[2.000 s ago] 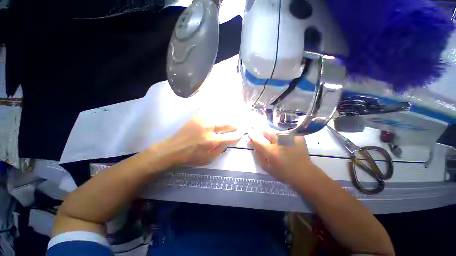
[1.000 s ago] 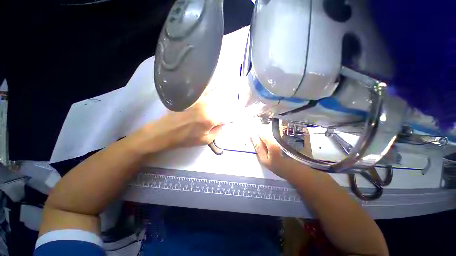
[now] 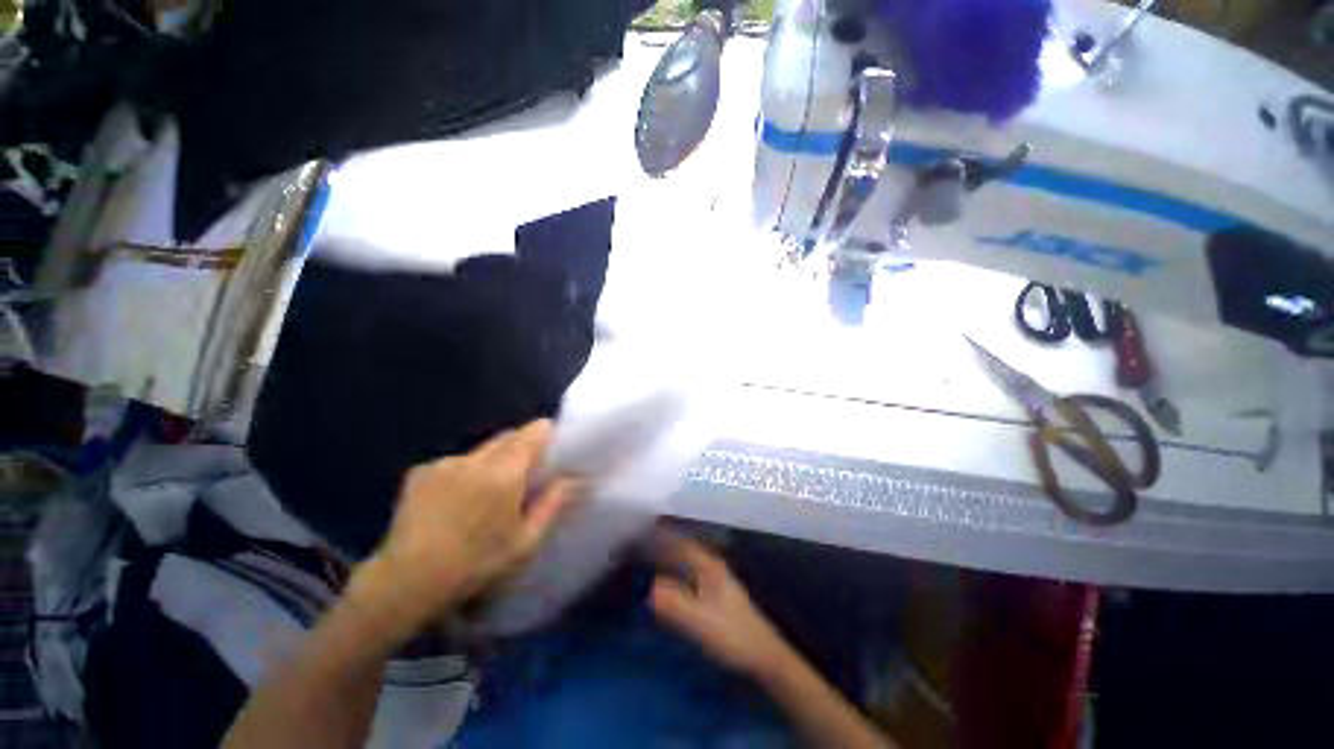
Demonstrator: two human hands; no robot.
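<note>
A black cut panel (image 3: 439, 329) lies over the left part of the table and its front edge. A white or pale grey panel (image 3: 622, 468), blurred, hangs over the table's front edge beside it. My left hand (image 3: 471, 515) grips the cloth at the white panel's left side. My right hand (image 3: 713, 597) is below the table edge, right of the white panel, blurred; whether its fingers hold cloth cannot be told. The sewing machine's needle area (image 3: 834, 264) is in bright glare, away from both hands.
Large shears (image 3: 1090, 457) lie right of the needle, with black scissors (image 3: 1064, 312) and a red-handled tool (image 3: 1129, 351) behind. A thin rod (image 3: 878, 400) crosses the table. A grey oval fitting (image 3: 680, 103) hangs left of the machine head. Cut pieces (image 3: 242, 622) hang at lower left.
Both hands have moved from the needle area toward the wearer and down to the front edge. The white panel has been pulled off the needle area and the black panel now shows. The view has shifted.
</note>
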